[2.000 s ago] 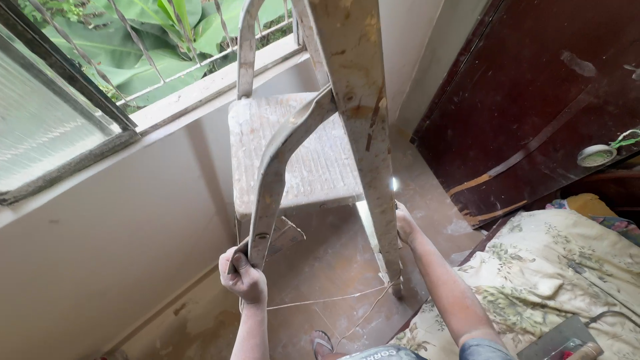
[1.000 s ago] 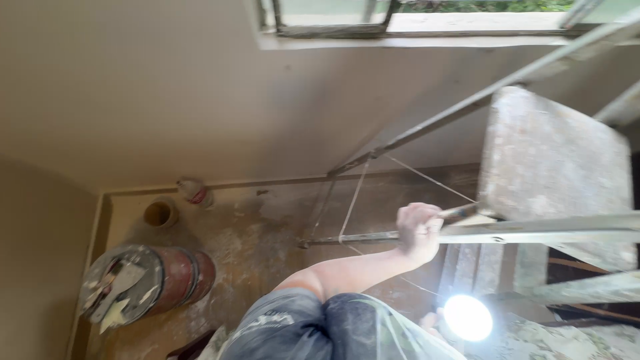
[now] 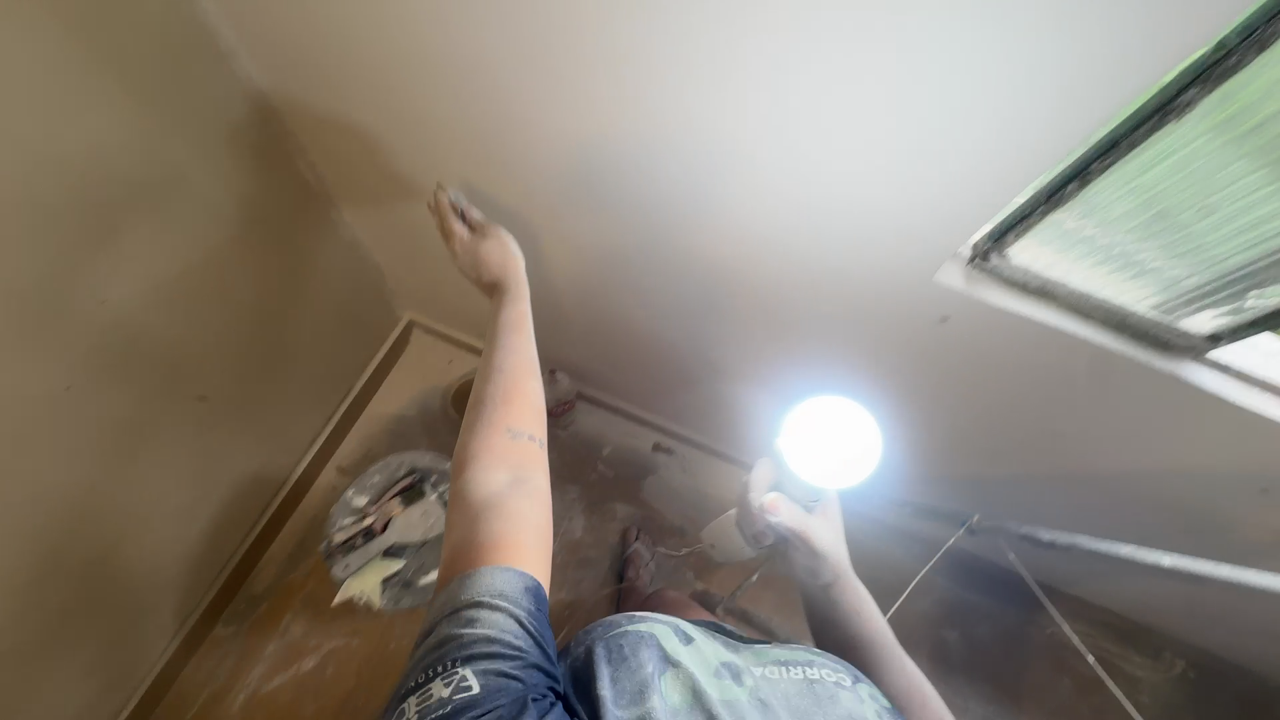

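Observation:
My left hand (image 3: pixel 478 245) is raised at the upper left, close to the pale wall (image 3: pixel 680 200). Its fingers are near one another and blurred; a small greyish patch shows between them, and whether it is a held object cannot be told. At the lower middle, my right hand (image 3: pixel 805 530) grips a lit round lamp (image 3: pixel 830 442), whose glare hides its shape. A whitish rounded part (image 3: pixel 730 535) shows beside the right fingers, with a thin cord near it.
A drum (image 3: pixel 390 530) with tools and scraps on its top stands at lower left, near a bucket (image 3: pixel 462 395) by the wall corner. A metal ladder rail (image 3: pixel 1140 555) with strings crosses the lower right. A framed window (image 3: pixel 1150 220) is at upper right.
My left hand has let go of the stepladder and is now raised by the wall. The lamp has come fully into view in my right hand. The view has swung towards the room's corner.

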